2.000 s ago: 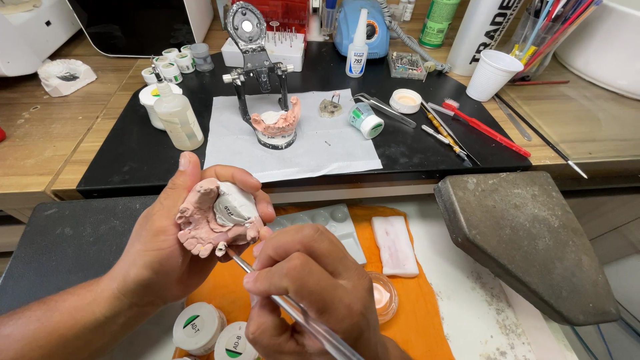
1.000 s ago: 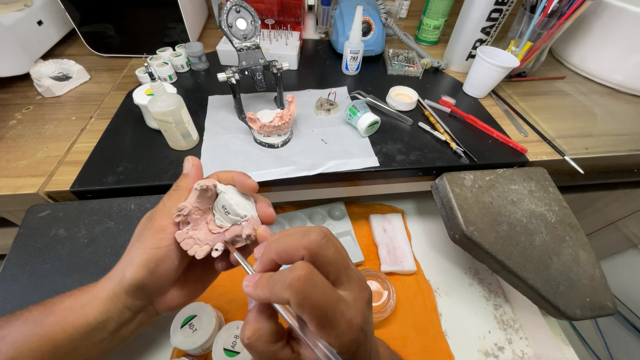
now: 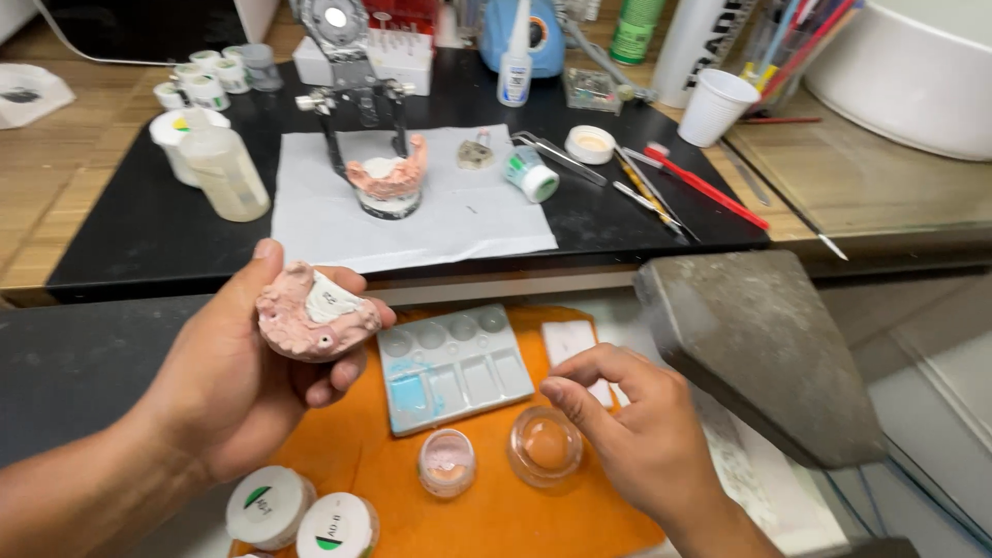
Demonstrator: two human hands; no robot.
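My left hand (image 3: 232, 372) holds a pink and white dental cast (image 3: 318, 314), its fingers around the back and side. My right hand (image 3: 635, 426) hovers above a small clear glass dish (image 3: 545, 448), thumb and forefinger close together; whether something thin is between them cannot be told. An open jar of pinkish powder (image 3: 447, 463) stands left of the dish. Behind them lies a grey mixing palette (image 3: 480, 380) with a blue stain in one well. A white pad (image 3: 570, 345) is partly behind my right hand.
An orange cloth (image 3: 496, 519) lies under the jars, with lidded jars (image 3: 337, 527) at front left. A grey armrest-like block (image 3: 759, 356) juts in at right. On the black board stand an articulator with a cast (image 3: 387, 182), a plastic bottle (image 3: 225, 170) and a red toothbrush (image 3: 705, 186).
My right hand has moved right, away from the cast; the thin tool it held there is no longer visible. My left hand still holds the cast, now tilted differently.
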